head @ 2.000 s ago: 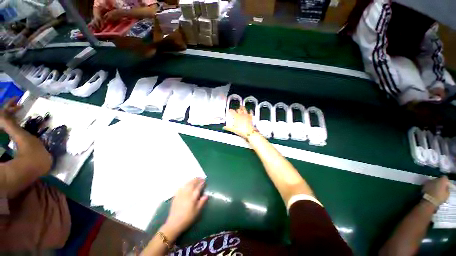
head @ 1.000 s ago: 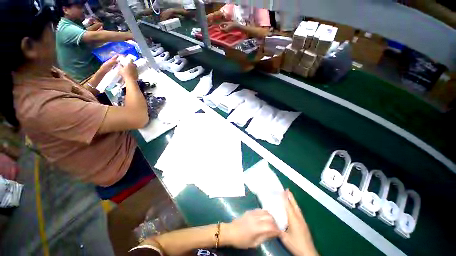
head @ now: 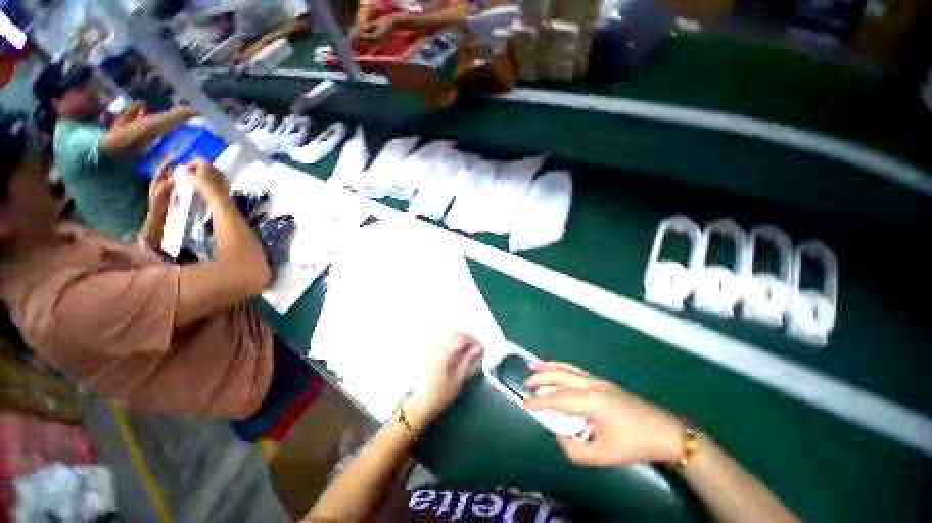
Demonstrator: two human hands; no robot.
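Note:
My right hand (head: 608, 414) holds a bare white plastic unit (head: 504, 370), its open loop pointing left, low over the green bench. My left hand (head: 445, 378) is at the right edge of the pile of flat white sleeves (head: 393, 296), its fingers bent together just left of the loop. Whether they pinch a sleeve cannot be told. Bare white units (head: 764, 281) stand in a short row on the belt at right. Bagged units (head: 542, 209) lie in a row on the belt further left.
A white strip (head: 613, 298) edges the belt (head: 613, 194). At left, a worker in a salmon shirt (head: 112, 306) sits by a dark bundle (head: 274, 235) on a white board. Beyond are a blue bin (head: 179, 148), a person in green (head: 82, 163), and stacked small cartons (head: 557, 46).
The bagged unit has left my hands, and one more bagged unit lies at the right end of that row. My right hand now holds a bare unit; the bare row is one shorter.

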